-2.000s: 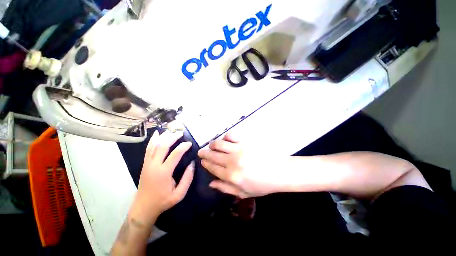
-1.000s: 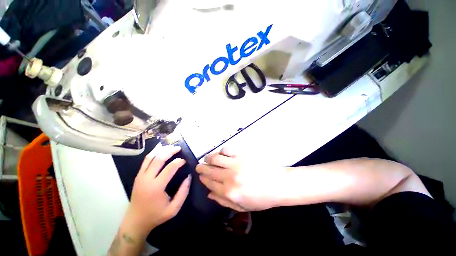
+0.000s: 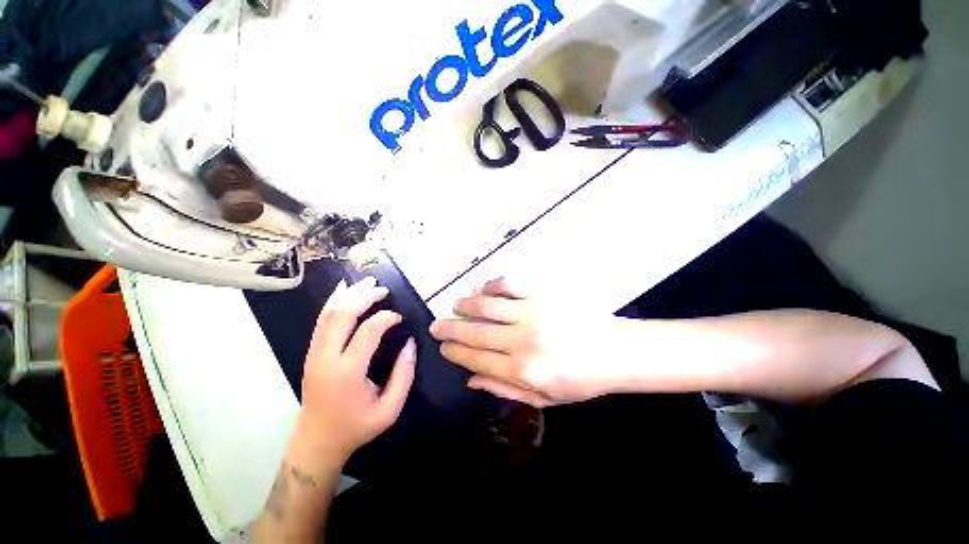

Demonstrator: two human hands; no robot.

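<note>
A dark fabric panel [image 3: 398, 289] lies on the white machine table, its far end at the presser foot [image 3: 345, 236] of the white sewing machine. My left hand [image 3: 356, 377] lies on top of the panel, fingers spread and pointing at the presser foot. My right hand [image 3: 521, 345] rests flat over the panel's right edge, fingers pointing left. Neither hand is closed around the fabric. The panel's near end merges with dark cloth over the lap. The needle itself cannot be made out.
Black scissors handles [image 3: 517, 123] and dark-red snips [image 3: 629, 135] lie on the machine bed below the blue lettering. A black box [image 3: 749, 74] is at the upper right. An orange basket [image 3: 104, 409] stands left of the table [image 3: 175, 367]. A pale wall is at right.
The view has shifted, so the machine sits higher in the picture. My right hand's fingers are a little farther from the presser foot along the panel. My left hand stays on the panel.
</note>
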